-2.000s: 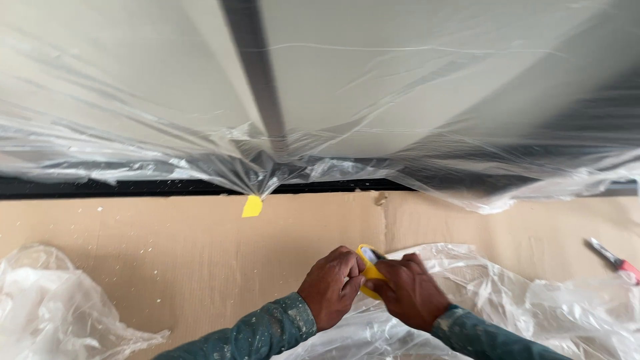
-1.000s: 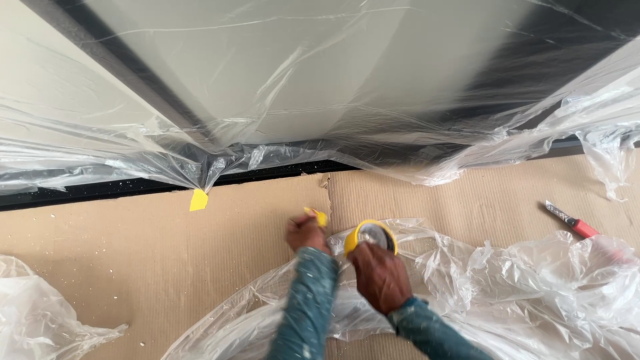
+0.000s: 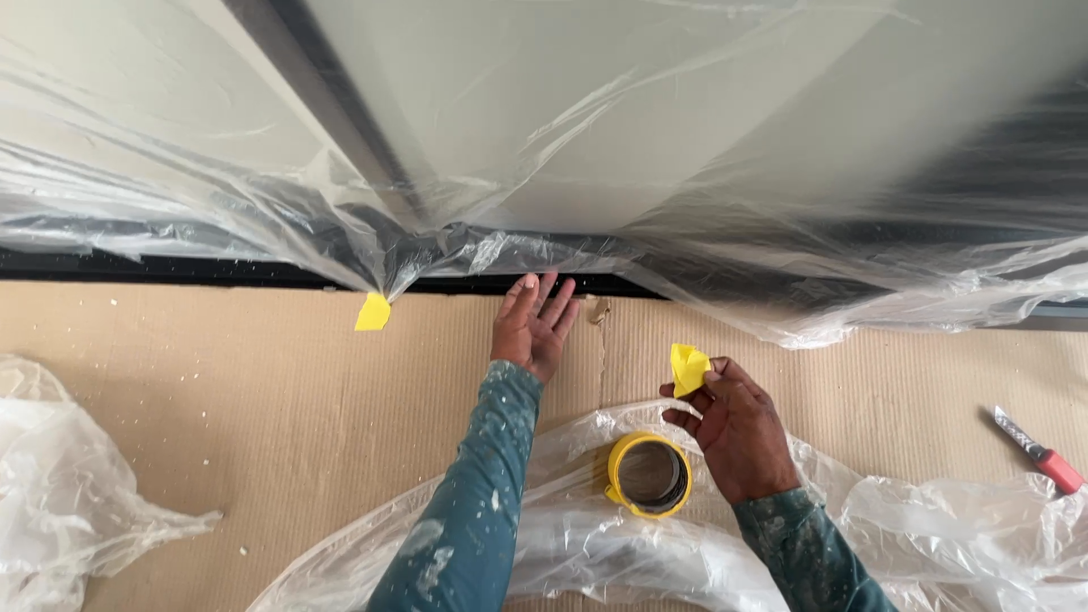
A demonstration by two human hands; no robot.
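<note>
My left hand (image 3: 534, 327), palm up with its fingers apart, reaches to the lower edge of a clear plastic sheet (image 3: 544, 251) by the black frame; whether the fingertips touch the film is unclear. Between thumb and fingers, my right hand (image 3: 735, 425) holds a torn piece of yellow tape (image 3: 688, 369). The roll of yellow tape (image 3: 649, 474) lies on loose plastic film, just left of that hand. Another yellow tape piece (image 3: 373, 312) fixes a gathered point of the sheet to the cardboard (image 3: 255, 382).
A utility knife with a red handle (image 3: 1056, 470) lies at the right, its blade out. Crumpled plastic film (image 3: 59, 484) is heaped at the left, and more film (image 3: 952, 527) spreads across the lower right. Behind the hung sheet stand pale panels and a dark upright bar.
The tape roll, held in my right hand one second ago, is now down on the film. The torn tape piece is now in my right hand, and my left hand has reached forward to the sheet.
</note>
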